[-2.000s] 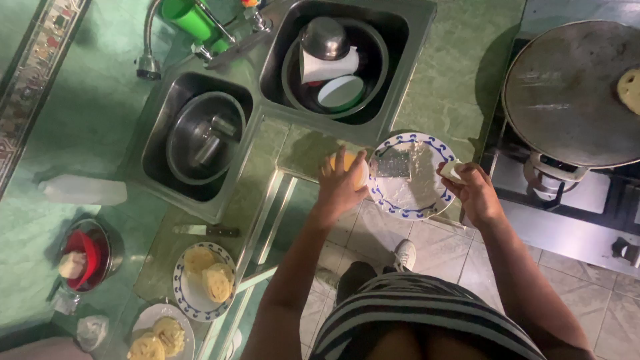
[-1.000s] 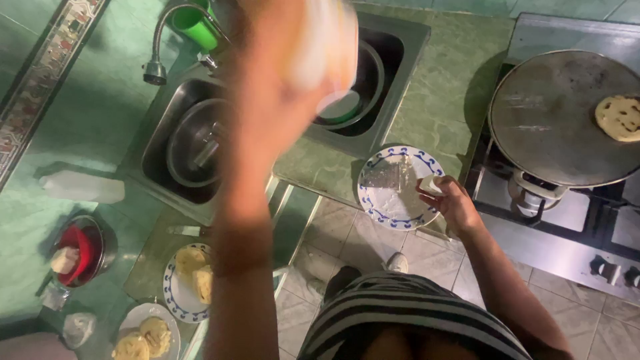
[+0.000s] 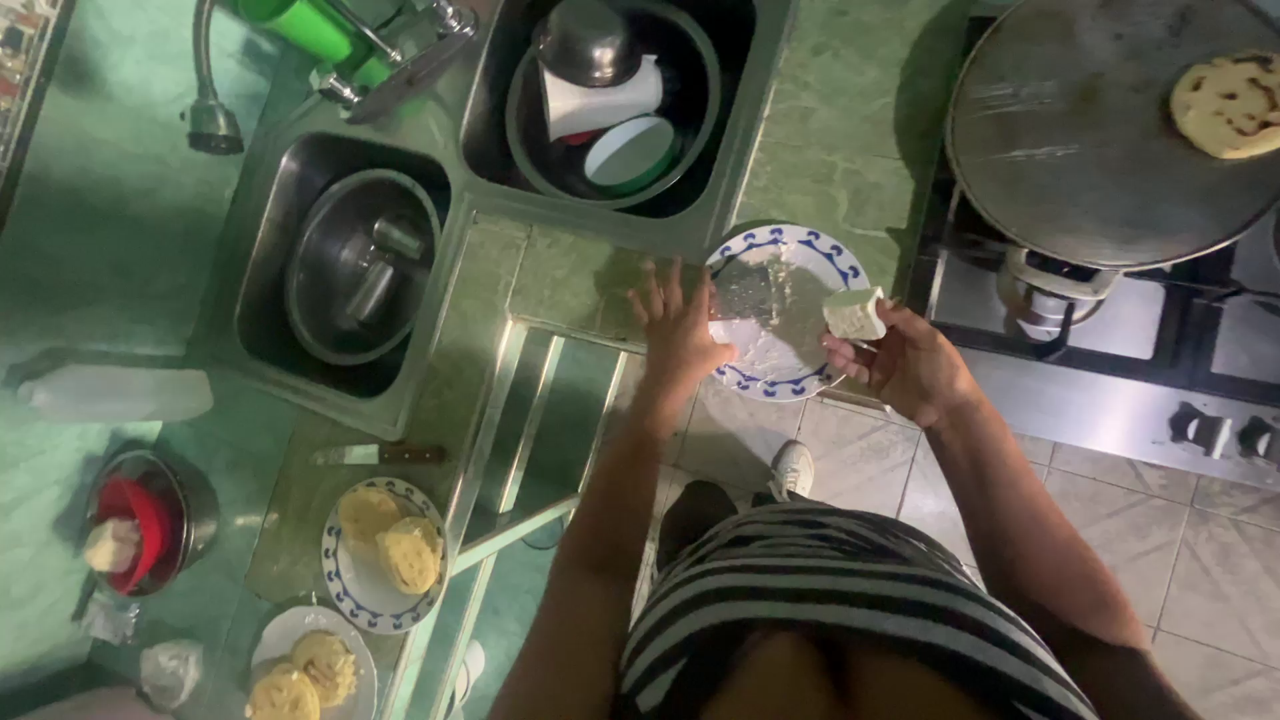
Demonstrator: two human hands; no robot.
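My right hand [image 3: 915,365] holds a block of white cheese [image 3: 855,313] over the right side of a plate with a blue patterned rim [image 3: 785,388]. A flat metal grater [image 3: 745,291] lies on the plate's left part, with white shreds around it. My left hand [image 3: 680,325] is at the plate's left edge, fingers spread, and I see nothing in it. To the right, a flat round corn cake with browned spots [image 3: 1228,106] rests on a round metal griddle [image 3: 1080,130].
The gas stove [image 3: 1100,400] is at the right. Two sink basins [image 3: 400,420] hold bowls and dishes. At lower left are a knife [image 3: 405,454], a plate of corn cakes [image 3: 340,570], a second such plate [image 3: 262,655], a metal bowl [image 3: 195,510] and a plastic bottle [image 3: 130,394].
Two seconds ago my left hand held a yellowish round thing beside the plate; one second ago it was raised, blurred, over the sinks. It is back at the plate without that thing.
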